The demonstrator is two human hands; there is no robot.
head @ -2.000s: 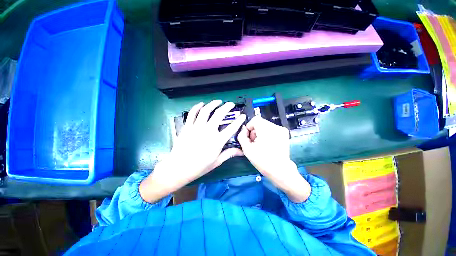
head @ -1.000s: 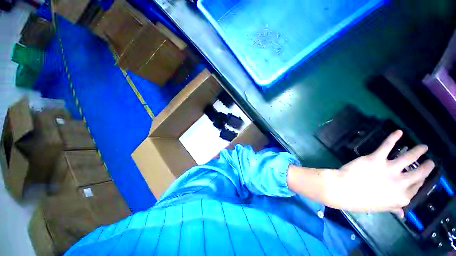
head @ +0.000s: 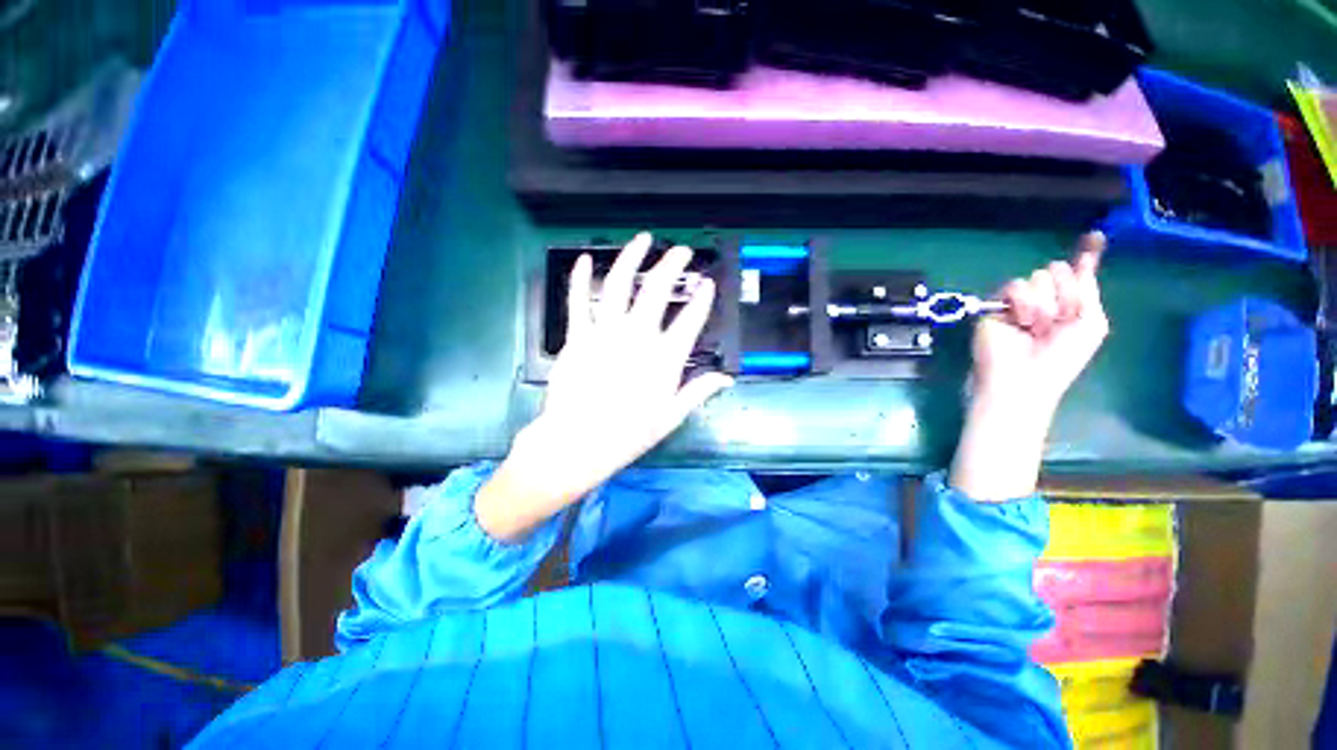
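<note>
The press fixture (head: pixel 848 364) lies flat on the green bench, with two bright blue bars near its middle. A black housing (head: pixel 563 276) sits in its left part, mostly hidden under my left hand. My left hand (head: pixel 623 352) lies over it with fingers spread, pressing or resting on top; it cannot be seen to grip anything. The toggle clamp (head: pixel 943 306) is at the fixture's right end, its silver rod pointing right. My right hand (head: pixel 1038 330) is closed around the clamp handle, which its fingers hide.
A large blue bin (head: pixel 242 205) stands at left, with clear trays (head: pixel 59 161) beyond it. A pink foam sheet (head: pixel 851 114) on a black foam pad (head: pixel 821 191) bears black housings behind the fixture. Two smaller blue bins (head: pixel 1276 227) (head: pixel 1249 418) stand at right. Cartons (head: pixel 1217 572) are below the bench edge.
The view has swung back from the floor and carton at left to the bench. My right hand, out of view one second ago, is now at the clamp handle. My left hand stays over the fixture.
</note>
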